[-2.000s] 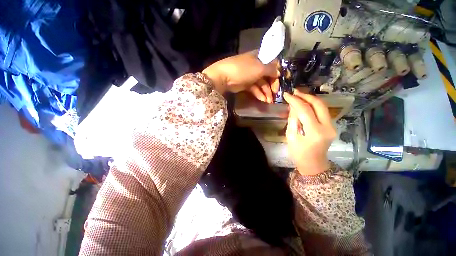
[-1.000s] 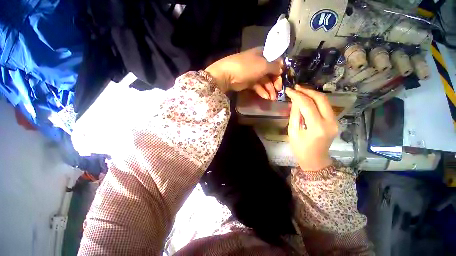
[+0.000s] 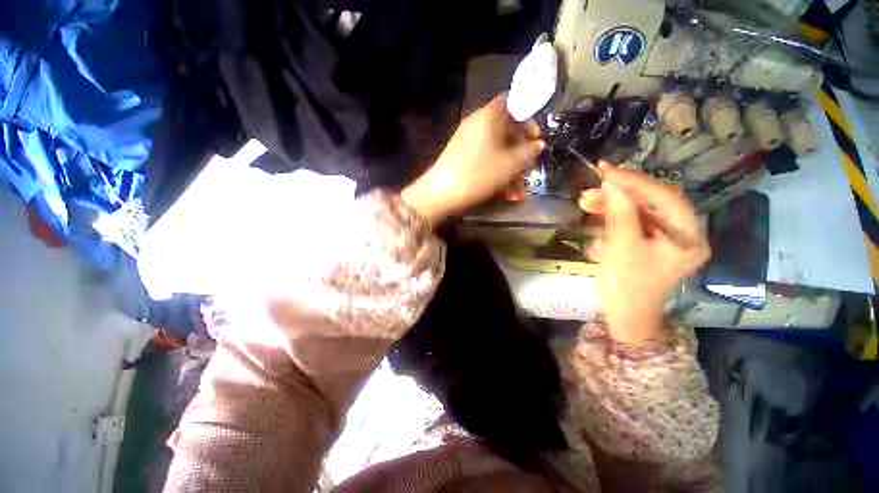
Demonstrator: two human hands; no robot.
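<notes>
The cream overlock machine (image 3: 599,82) stands in front of me, with dark and shiny parts at its needle area (image 3: 551,159). My left hand (image 3: 474,164) is at the left side of the needle area, its fingertips close to the metal parts below the white tab (image 3: 532,85); whether it pinches anything is hidden. My right hand (image 3: 644,231) is right of the needle area and holds thin metal tweezers (image 3: 584,159), whose tip points up and left at the needle area. A black garment piece (image 3: 487,356) hangs over my lap below the machine.
Four beige tension knobs (image 3: 725,119) line the machine front. A smartphone (image 3: 740,246) lies at the right beside white paper (image 3: 819,212) and yellow-black tape (image 3: 848,144). Dark cloth (image 3: 308,87) and blue garments (image 3: 72,106) are heaped at the left.
My right hand has moved right, away from the needle area, and the thin tool now shows. My left hand has turned, with its fingers higher. The block below the needle area looks shifted or opened.
</notes>
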